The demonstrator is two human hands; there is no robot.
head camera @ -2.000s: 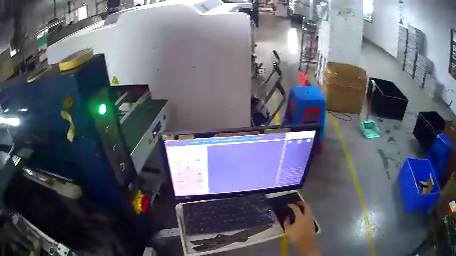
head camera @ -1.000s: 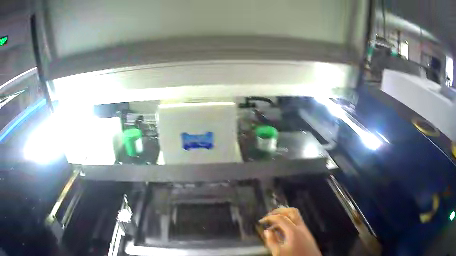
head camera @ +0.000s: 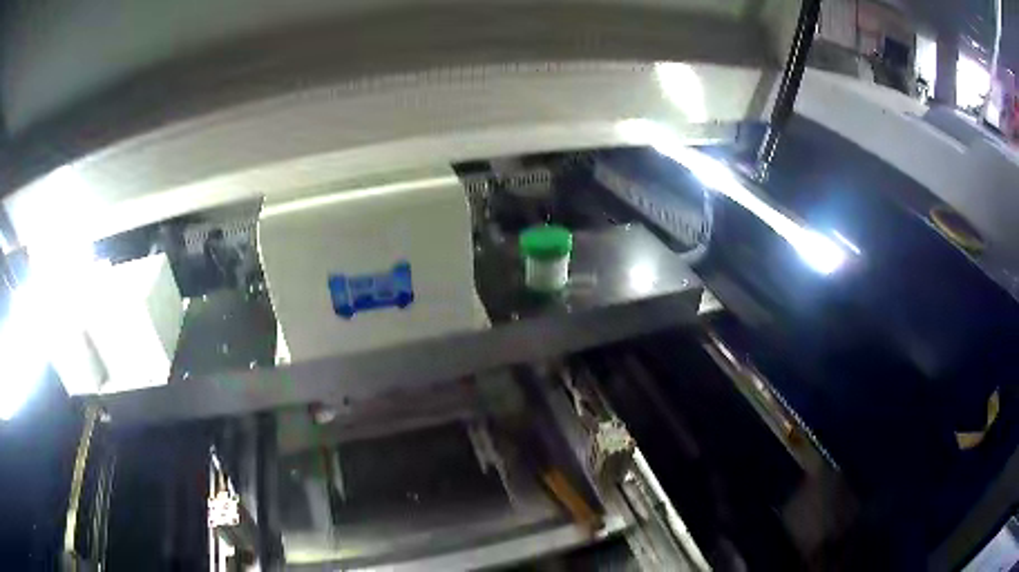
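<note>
Neither of my hands is in view. The stencil, with its dark central area (head camera: 416, 475), lies low in the middle. The pale stencil frame (head camera: 436, 547) runs along its front. The brown wooden handle of a spatula (head camera: 570, 499) lies slanted at the stencil's right side; its blade is blurred and I cannot make it out. A paste jar with a green lid and a white label (head camera: 546, 259) stands upright on the metal surface behind the crossbeam.
The grey crossbeam (head camera: 369, 377) spans the bay. A white cover with a blue logo (head camera: 374, 257) stands behind it. A white box (head camera: 140, 324) is at the left. Side rails with small cylinders (head camera: 609, 445) flank the stencil. The raised hood hangs above.
The right hand seen over the stencil's right side is out of view. The green container left of the white cover no longer shows. The view has tilted and shifted towards the right.
</note>
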